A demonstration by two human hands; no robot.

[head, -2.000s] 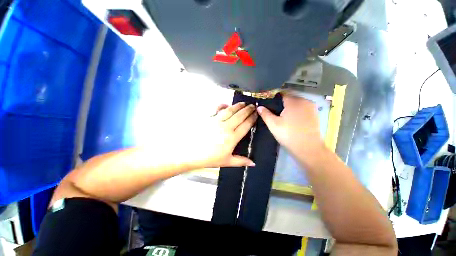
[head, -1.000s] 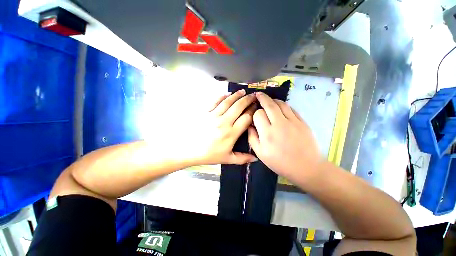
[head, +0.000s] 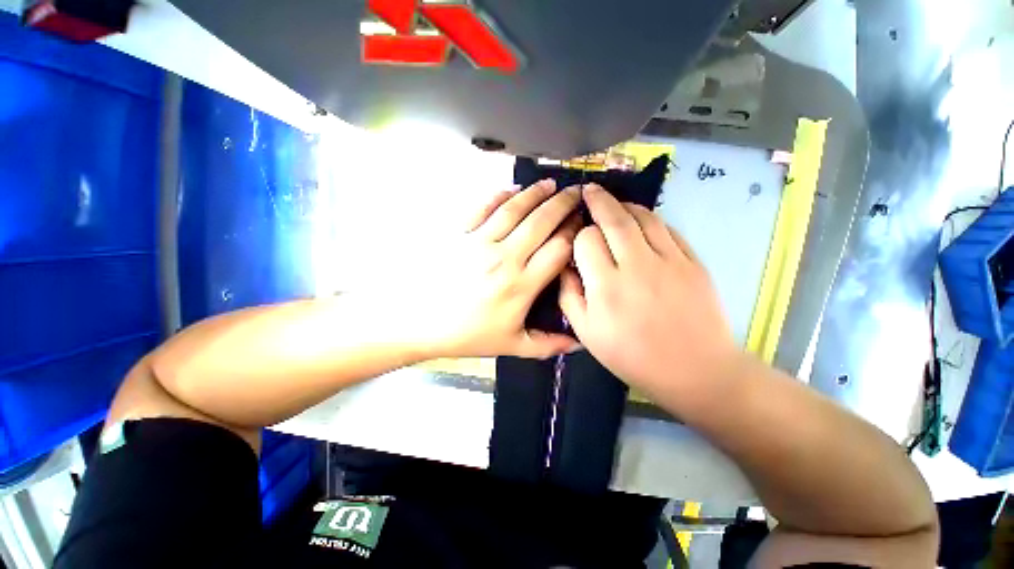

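A black fabric band [head: 517,411] runs from under the sewing machine head [head: 556,67] toward my body, with a thin silver-white speckled line [head: 555,406] along its middle. Its far end lies at the brass-coloured clamp [head: 595,162]. My left hand [head: 489,261] lies flat on the band, fingers spread, partly washed out by glare. My right hand [head: 639,283] presses on the band's right side with bent fingers. The fingertips of both hands nearly meet just before the clamp. The fingers hide the band's middle there.
A large blue crate [head: 83,278] stands at the left. Yellow tape [head: 792,239] edges the plate at right. Two blue bins [head: 984,272] are at the right edge, with green-black snips [head: 931,409] beside them. A red switch [head: 78,16] is at top left.
The view has moved closer to the machine head. My right hand has gone from the band's right edge to on top of it, fingers now curled. My left hand stays on the band.
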